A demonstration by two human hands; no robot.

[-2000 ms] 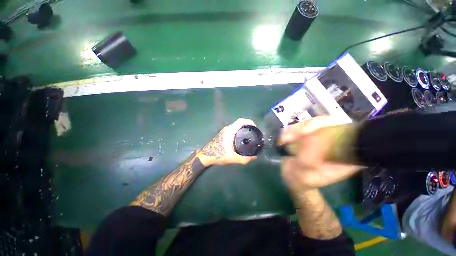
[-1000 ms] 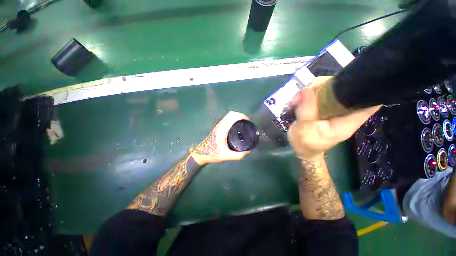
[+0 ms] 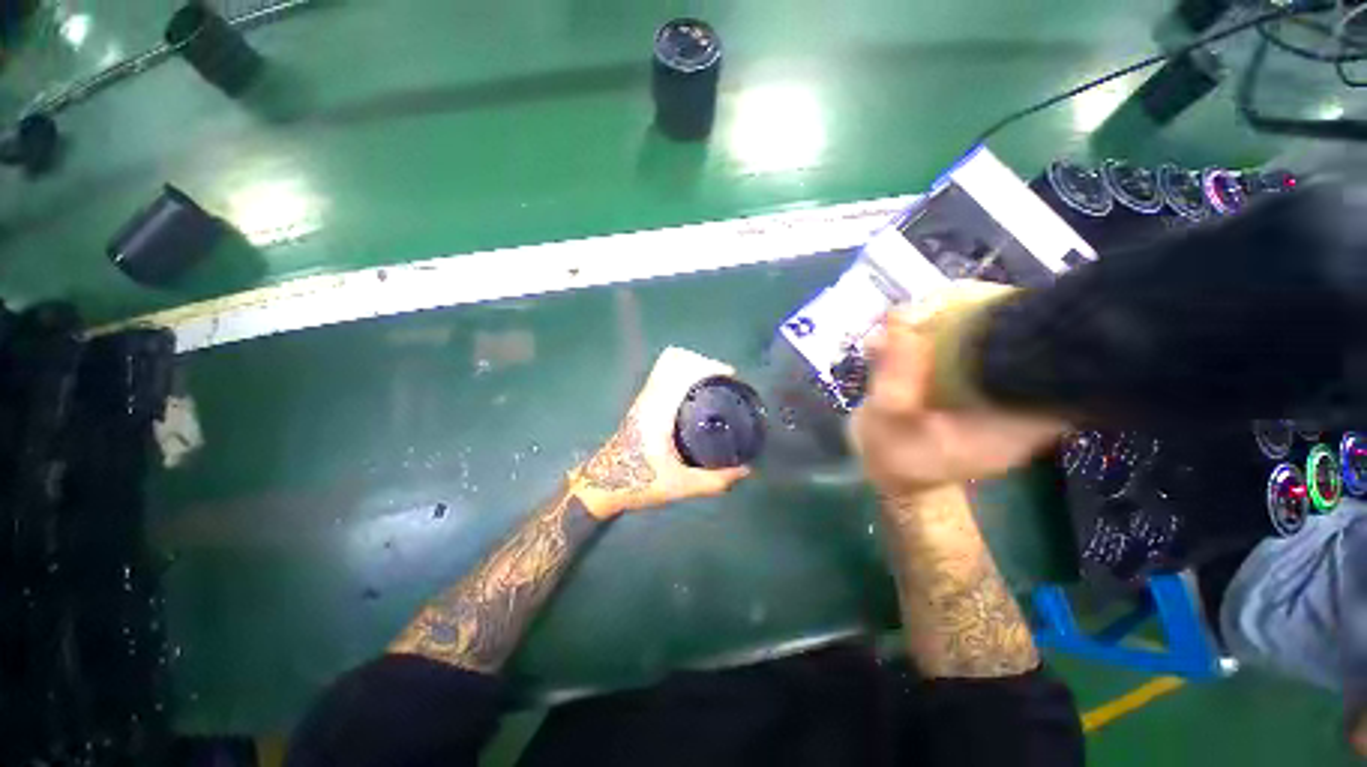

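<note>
My left hand (image 3: 661, 442) is wrapped around a black cylindrical housing (image 3: 720, 423), held upright over the green bench with its round recessed end facing up. My right hand (image 3: 930, 405) grips the thick black electric screwdriver (image 3: 1184, 322) at its yellow-tan band, to the right of the housing. The tool is blurred and its tip is hidden, near the lower corner of the screw feeder. The white screw feeder (image 3: 873, 292) with blue-purple edges stands just behind my right hand, partly covered by it.
Beyond the pale strip (image 3: 555, 274), one housing (image 3: 687, 87) stands and another (image 3: 162, 237) lies on the green belt. Dark stacked parts (image 3: 83, 525) line the left edge. Round light-ring units (image 3: 1286, 498) fill the dark right table. A blue stand (image 3: 1177, 626) and a person's sleeve are lower right.
The screwdriver swung up, then lowered again, staying right of the housing. My left hand keeps holding the housing. Housings on the belt have shifted left in view.
</note>
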